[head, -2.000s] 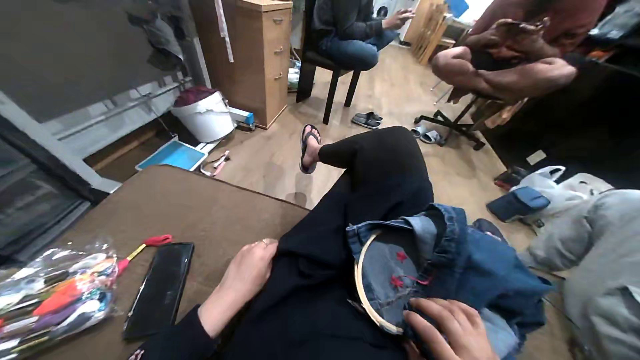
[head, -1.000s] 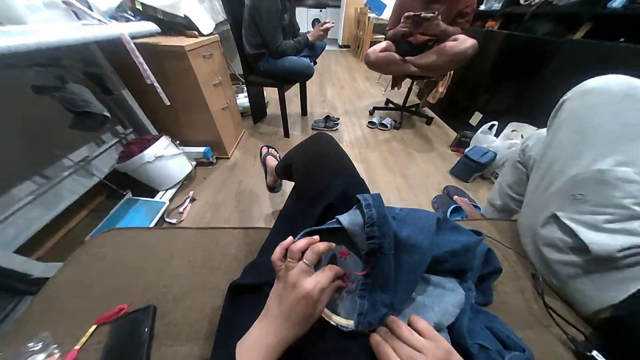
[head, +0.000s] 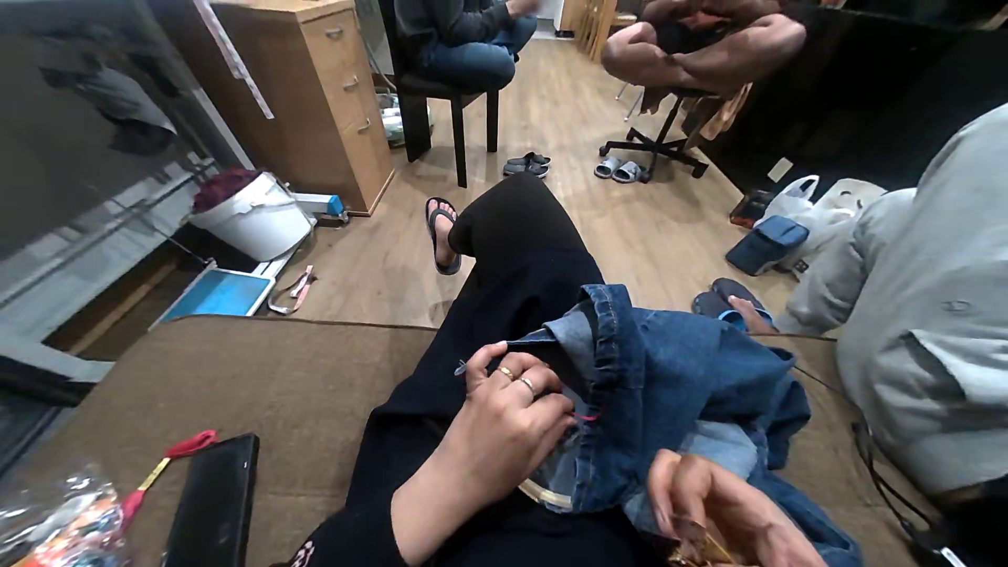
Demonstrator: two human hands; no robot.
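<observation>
A blue denim garment (head: 669, 370) lies over my lap, with a wooden embroidery hoop (head: 545, 494) partly showing at its lower left. My left hand (head: 512, 425), with rings on two fingers, rests over the hooped cloth and grips the fabric at the hoop's upper edge. A bit of red thread (head: 587, 417) shows just right of its fingers. At the lower right, my right hand (head: 709, 504) is curled beside the denim, its fingertips pinched around a small gold-coloured item at the frame's bottom edge; what it is I cannot tell.
A black phone (head: 211, 504), a red thread skein (head: 191, 445) and a plastic bag of coloured threads (head: 67, 524) lie on the brown couch (head: 291, 378). A person in grey sits close at right. Two people sit farther ahead. A white bucket (head: 256, 220) stands at left.
The right hand has moved off the denim's lower edge and now pinches a small gold-coloured item. The left hand, on the couch two seconds ago, is on the hooped cloth.
</observation>
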